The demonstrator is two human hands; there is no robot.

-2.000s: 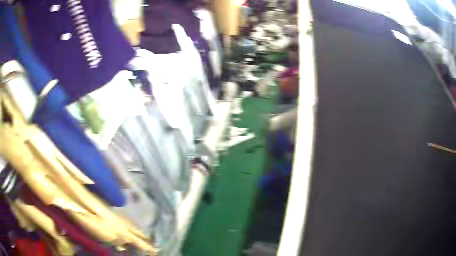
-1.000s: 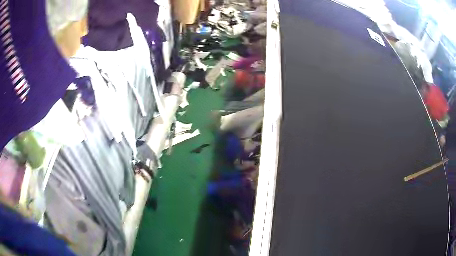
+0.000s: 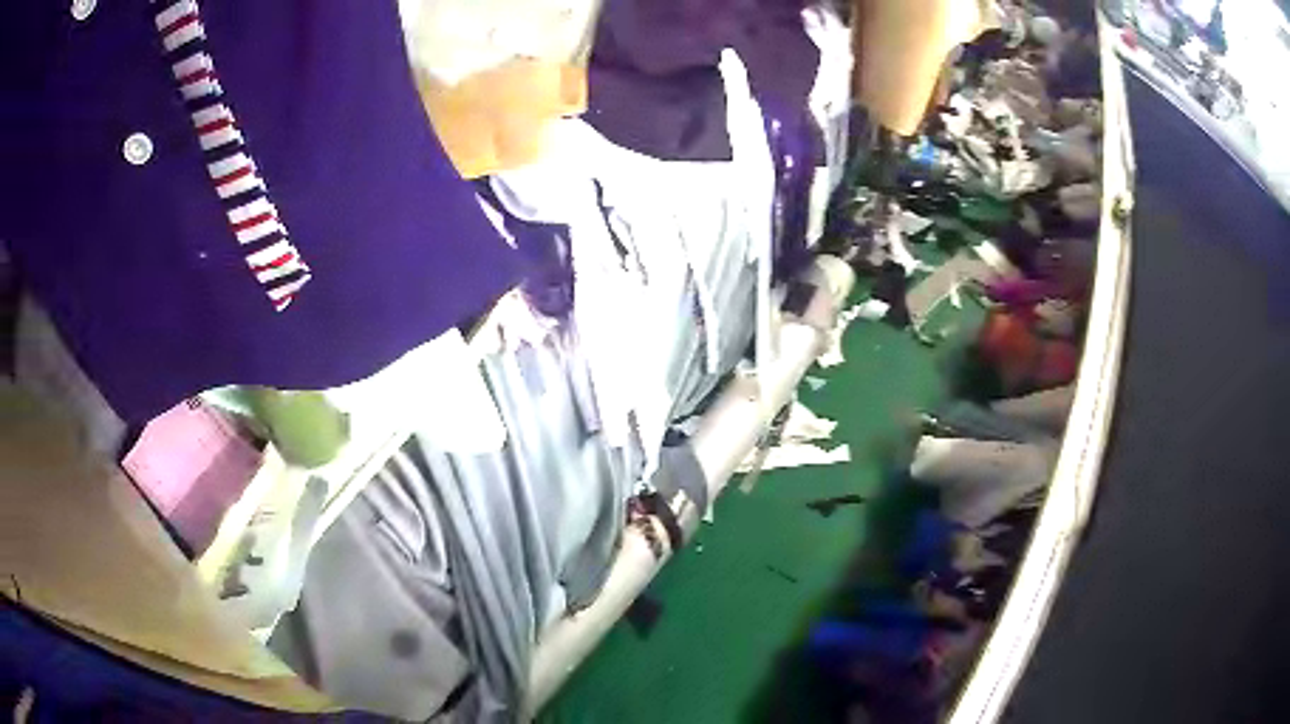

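Neither my left hand nor my right hand is in the picture. The dark fabric (image 3: 1203,424) lies flat along the right side of the view. The pale table edge (image 3: 1087,424) runs beside it from top to bottom. Grey and white cloth (image 3: 531,467) hangs and lies over a pale rail or tube (image 3: 601,622) across the aisle. A purple cloth piece (image 3: 354,198) with a striped strip and white buttons fills the upper left.
A green floor aisle (image 3: 750,594) runs between the two sides. Mixed scraps (image 3: 976,142) litter its far part. Blurred red and blue cloth (image 3: 905,594) lies low beside the table. Tan sheets (image 3: 905,57) hang at the top, and a pink piece (image 3: 194,467) is at left.
The view has turned left, so the purple cloth and grey pile take up more of it. The dark fabric has shifted right, and the wooden stick and the person opposite are out of view.
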